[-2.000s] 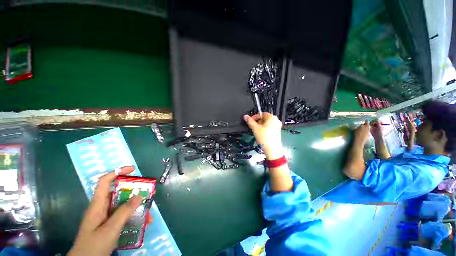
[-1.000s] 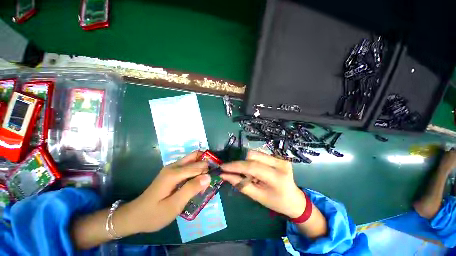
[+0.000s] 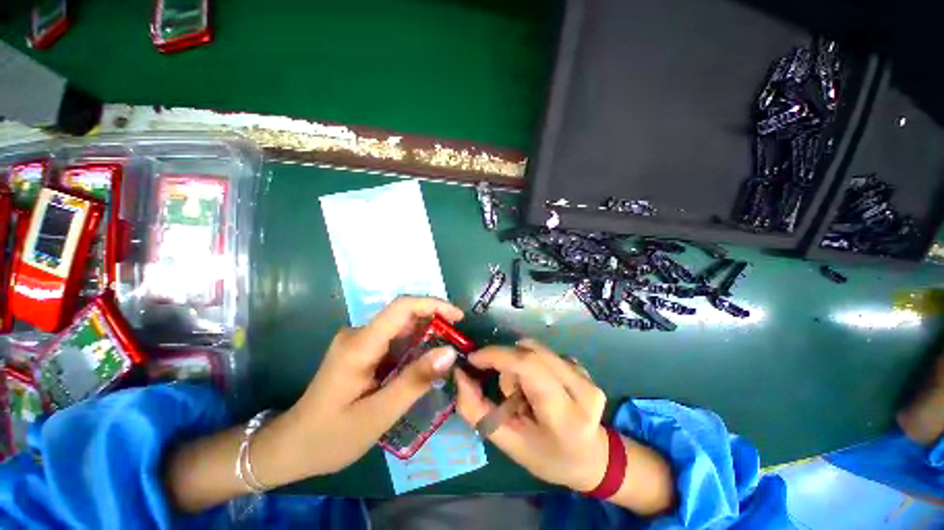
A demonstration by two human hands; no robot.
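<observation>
My left hand (image 3: 352, 388) holds a red housing (image 3: 409, 433) with a circuit board inside, tilted above the light blue sheet (image 3: 385, 243). The left thumb lies over the board. My right hand (image 3: 543, 414) is at the housing's upper right edge, fingertips pinching a small dark part (image 3: 463, 359) against it. A slim grey tool (image 3: 491, 421) shows between the right fingers, mostly hidden. A heap of small black parts (image 3: 631, 277) lies on the bench behind my right hand.
A clear blister tray (image 3: 244, 223) at left holds red units, one with a screen (image 3: 50, 254) on top. The divided black bin (image 3: 662, 114) stands at back right. The conveyor (image 3: 362, 72) carries red units. Another person's arm (image 3: 923, 414) is at far right.
My right hand came from the black bin to the red housing between the first two frames. Since then both hands stay together at the housing, with small finger shifts. The camera view has shifted.
</observation>
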